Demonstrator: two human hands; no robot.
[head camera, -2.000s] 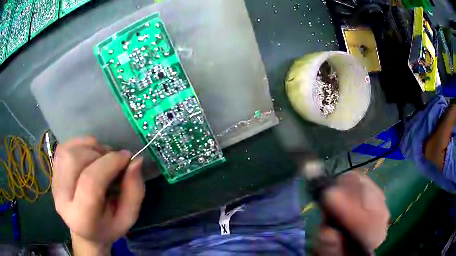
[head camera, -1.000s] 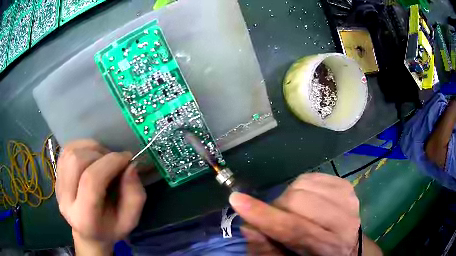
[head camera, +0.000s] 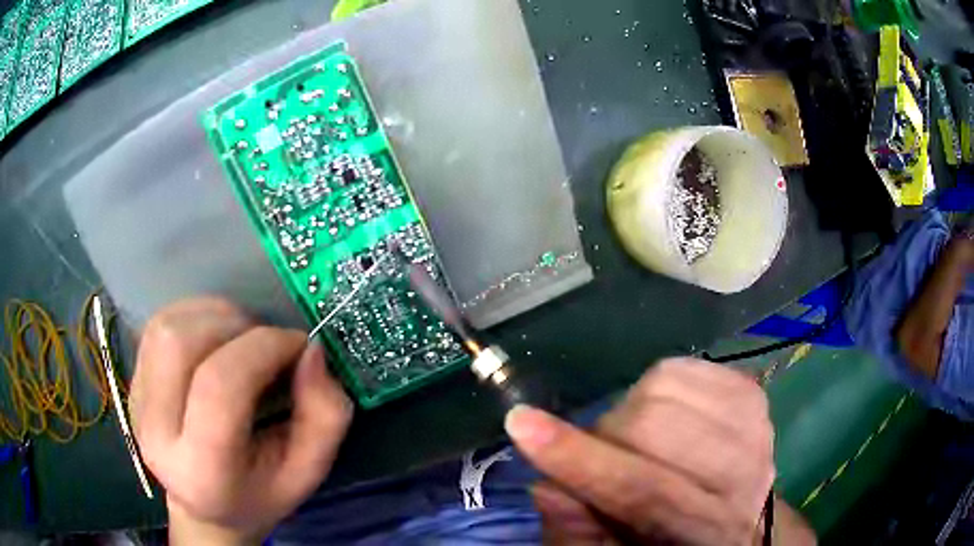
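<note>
A green circuit board (head camera: 320, 208) with dense silvery joints lies tilted on the grey mat (head camera: 481, 139). My left hand (head camera: 240, 411) is at the board's lower left, bare, its fingertips closed on a thin strand of solder wire (head camera: 347, 307) that reaches onto the board. My right hand (head camera: 662, 453) is bare and holds the soldering iron (head camera: 489, 364) by its dark handle. The iron's tip is over the lower half of the board, close to the wire's end. Whether they touch I cannot tell.
A cream-yellow pot (head camera: 652, 203) with silvery solder bits stands right of the mat. Behind it are a tan sponge (head camera: 767, 117) and a yellow box (head camera: 897, 128). A yellow wire coil (head camera: 37, 373) and a long thin silvery tool (head camera: 123, 400) lie left. A person's sleeve (head camera: 908, 283) is at right.
The iron has swung from beside the pot to over the board. My left hand has moved slightly right with the wire. The thin silvery tool at left now shows more fully.
</note>
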